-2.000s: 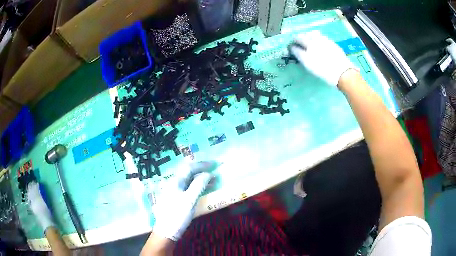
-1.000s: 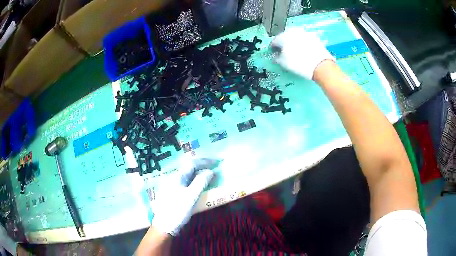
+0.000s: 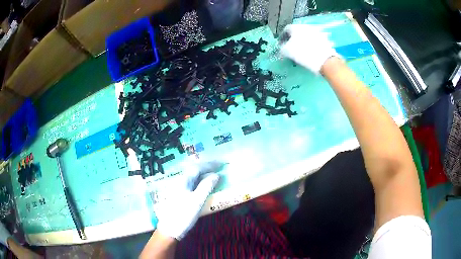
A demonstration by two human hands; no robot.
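Observation:
My left hand (image 3: 183, 202), in a white glove with greyish fingertips, rests at the bench's front edge, thumb and fingers apart, with nothing visible in it. My right hand (image 3: 308, 49), also in a white glove, is at the back of the mat beside a grey post. Its fingertips look dark, and whether they hold a part cannot be told. A large loose heap of black forked plastic parts (image 3: 202, 86) lies mid-bench between my hands. Tiny pale specks (image 3: 275, 81) lie at the heap's right side.
A blue bin (image 3: 132, 50) of dark parts and a pile of silvery bits (image 3: 182, 34) stand behind the heap. A mallet (image 3: 65, 187) and small black and orange-red parts (image 3: 26, 172) lie left. Metal strips (image 3: 394, 53) lie far right. Another person's forearm (image 3: 20, 250) shows bottom left.
My right hand has moved left and back from the mat's right part, where a dark part showed at its fingers. My left hand has barely moved. The neighbour's hand has left the small parts.

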